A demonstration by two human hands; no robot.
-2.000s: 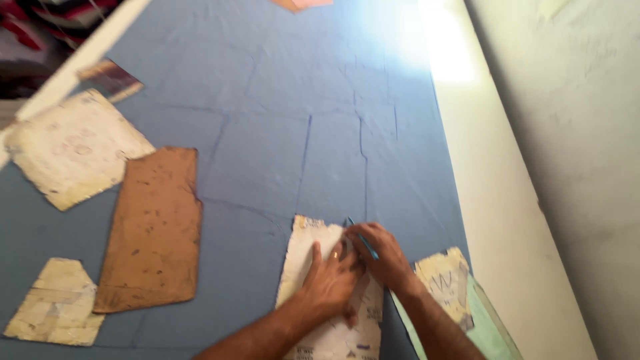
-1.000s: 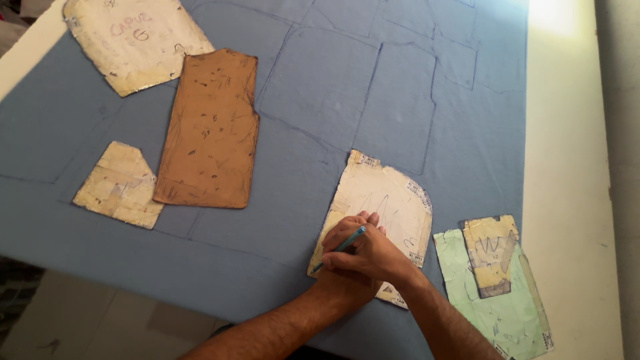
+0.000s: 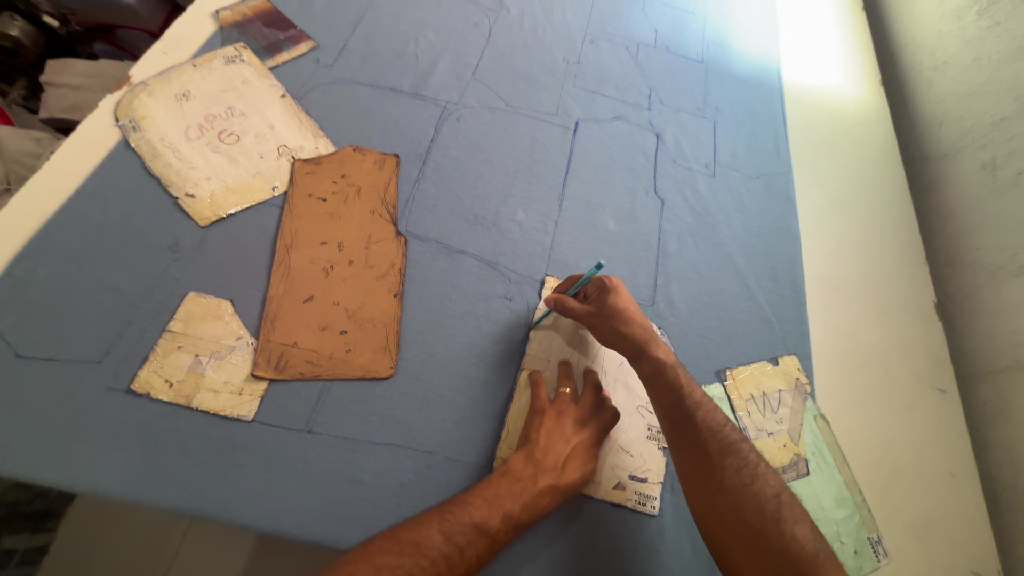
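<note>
Blue fabric point(image 3: 480, 320) bearing drawn pattern outlines lies spread over a table. On it, near the front, is a white and yellowish card sewing pattern point(image 3: 632, 432). My left hand point(image 3: 568, 424), a ring on one finger, presses flat on the card with its fingers spread. Above it, my right hand point(image 3: 600, 308) grips a teal pen point(image 3: 588, 276), whose tip meets the card's upper left edge. The card's upper right part is hidden behind my right hand and forearm.
Left of my hands lie a brown card pattern point(image 3: 332, 272), a small yellowed one point(image 3: 200, 360) and a large whitish one point(image 3: 224, 132). To the right, a small yellowed pattern point(image 3: 768, 416) overlaps a green one point(image 3: 840, 496). A wall point(image 3: 952, 160) runs along the right.
My right hand with the pen has moved from beside my left hand at the card's lower left to its upper left edge. My left hand now lies flat with fingers spread.
</note>
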